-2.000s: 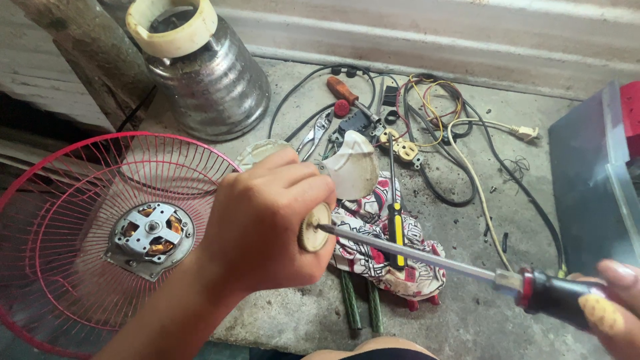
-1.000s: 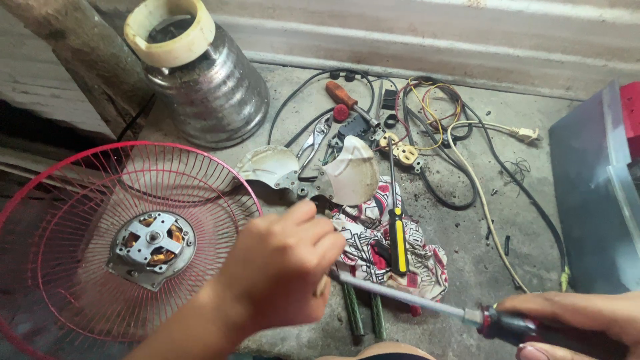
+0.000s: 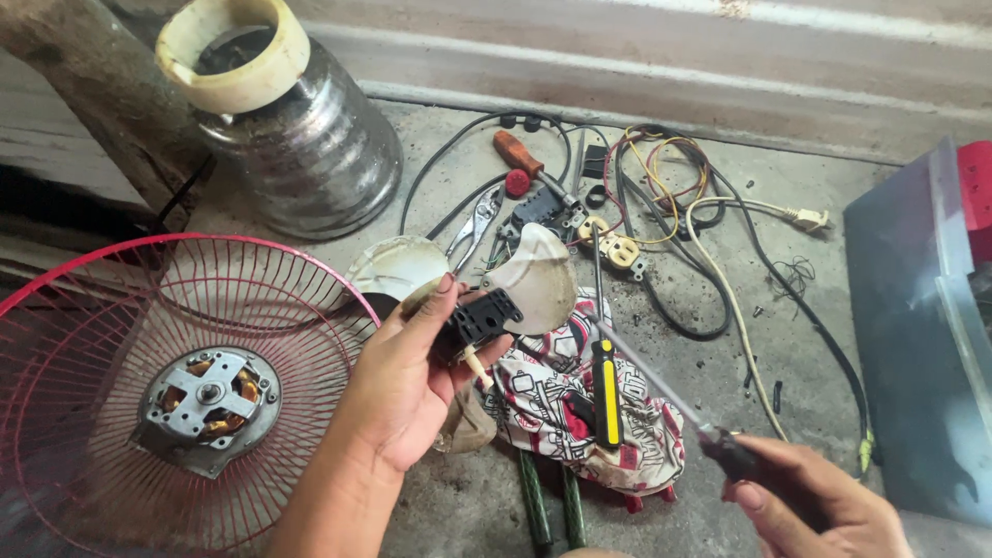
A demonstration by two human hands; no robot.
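Observation:
My left hand [image 3: 418, 372] holds a small black plastic part [image 3: 484, 318], probably a fan's gearbox or switch housing, from which a whitish stem sticks out below. In my right hand [image 3: 814, 496], at the lower right, is a long-shafted screwdriver [image 3: 659, 380] with a dark handle. Its tip points up and left, apart from the black part. Beyond the left hand lies a white, dirt-stained fan blade [image 3: 539, 279]. Under the screwdriver's shaft, a yellow and black screwdriver [image 3: 608, 395] rests on a bunched printed cloth [image 3: 542, 387].
At left, a red wire fan guard [image 3: 194, 244] surrounds a motor with copper windings [image 3: 209, 399]. Behind stands a silvery ribbed container [image 3: 310, 147]. Slip-joint pliers [image 3: 477, 225], an orange-handled screwdriver [image 3: 518, 153], a beige outlet [image 3: 608, 244] and cords lie ahead. A translucent bin [image 3: 914, 333] stands right.
My left hand has turned palm up, showing the black part. The screwdriver tip, which was at a round piece in my left hand, is now away from it.

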